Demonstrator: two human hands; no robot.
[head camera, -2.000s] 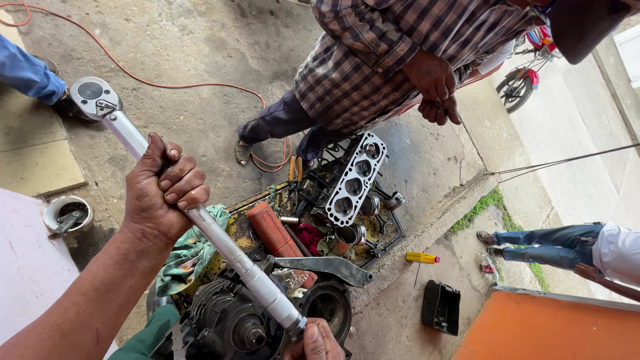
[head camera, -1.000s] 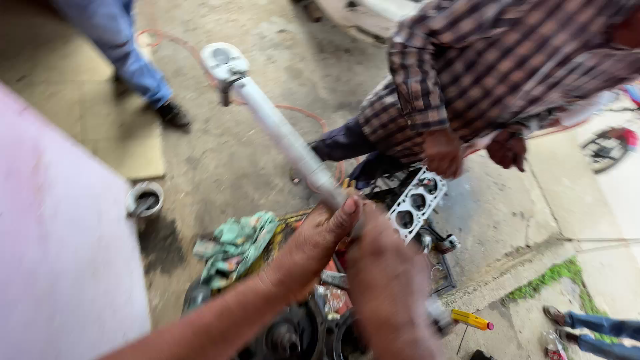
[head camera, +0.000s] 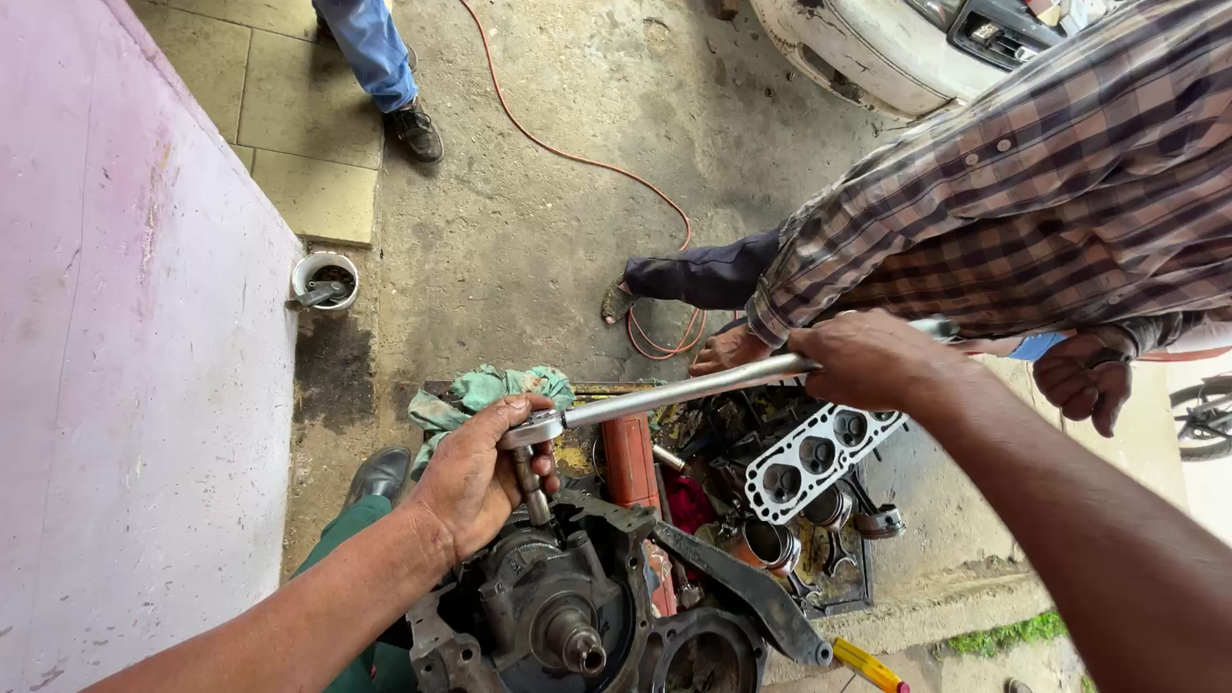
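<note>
A long metal torque wrench (head camera: 674, 390) lies across the view above an engine block (head camera: 549, 587). My left hand (head camera: 481, 472) grips its ratchet head and the socket extension (head camera: 529, 486), whose lower end meets the engine near a crankshaft bearing cap. Around the far part of the handle my right hand (head camera: 866, 361) is closed; the handle's end shows beyond it. The crankshaft end (head camera: 582, 650) sticks out of the block. Right of the block lie a cylinder head (head camera: 818, 452) and several pistons with connecting rods (head camera: 770, 544).
A co-worker in a checked shirt (head camera: 972, 183) stands at the right, one hand close beyond the wrench. A red metal box (head camera: 630, 462), a green rag (head camera: 491, 390) and a yellow screwdriver (head camera: 866, 664) lie around the engine. A bucket (head camera: 325, 281) stands by the wall (head camera: 144, 337). An orange cable (head camera: 577, 159) crosses the floor.
The wrench head, earlier raised at the upper left, is now down over the engine. My left hand has moved from the shaft to the head; my right hand now holds the handle at the right.
</note>
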